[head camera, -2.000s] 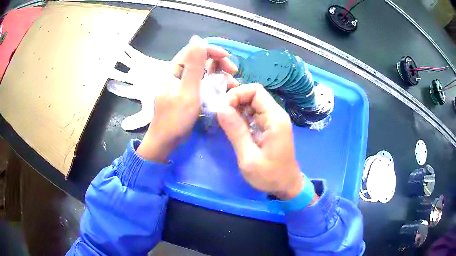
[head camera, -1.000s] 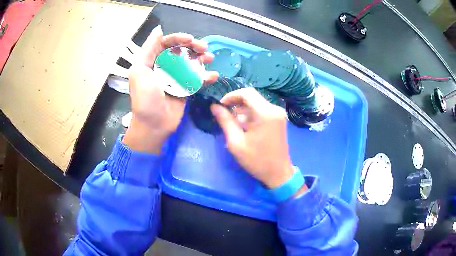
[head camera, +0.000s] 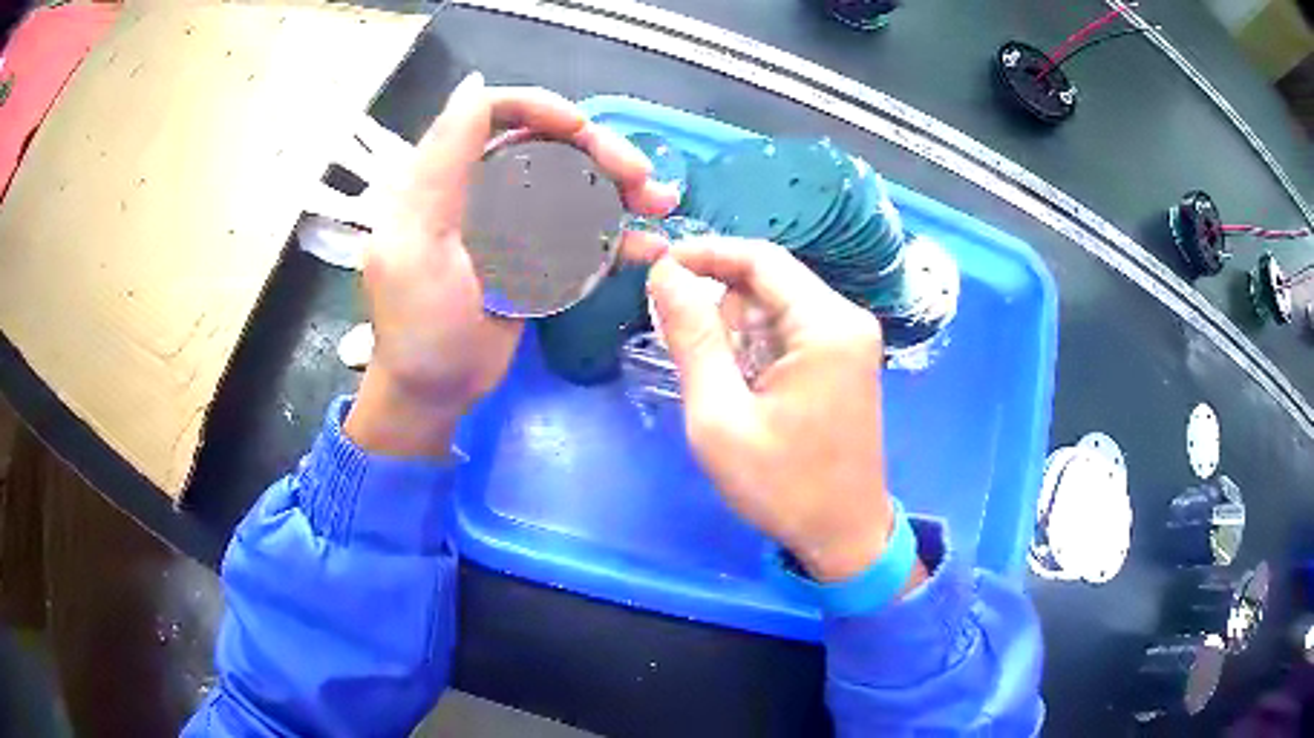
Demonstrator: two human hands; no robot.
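Observation:
My left hand [head camera: 418, 274] holds a round mirror-like disc [head camera: 543, 228] by its rim, its grey face towards me, above the left part of the blue tray [head camera: 677, 584]. My right hand [head camera: 785, 389] is just right of it, thumb and fingertips pinched together on crinkly clear film [head camera: 656, 372] that hangs below the fingers. Dark green discs [head camera: 778, 188] lie in an overlapping row in the tray behind my hands, with silver-faced discs [head camera: 930, 289] at the right end. More green discs are partly hidden under my hands.
A tan cardboard sheet [head camera: 173, 188] and a white glove [head camera: 332, 238] lie left of the tray. White discs [head camera: 1084, 508], a small pale disc [head camera: 1203, 440] and shiny cups [head camera: 1210, 519] are at right. Beyond the metal rail [head camera: 865, 123] are black round units [head camera: 1038, 79] with red leads.
The disc in my left hand has turned from showing green and white to grey. My right hand has moved slightly right and up from the dark discs, with film now visible at its fingers.

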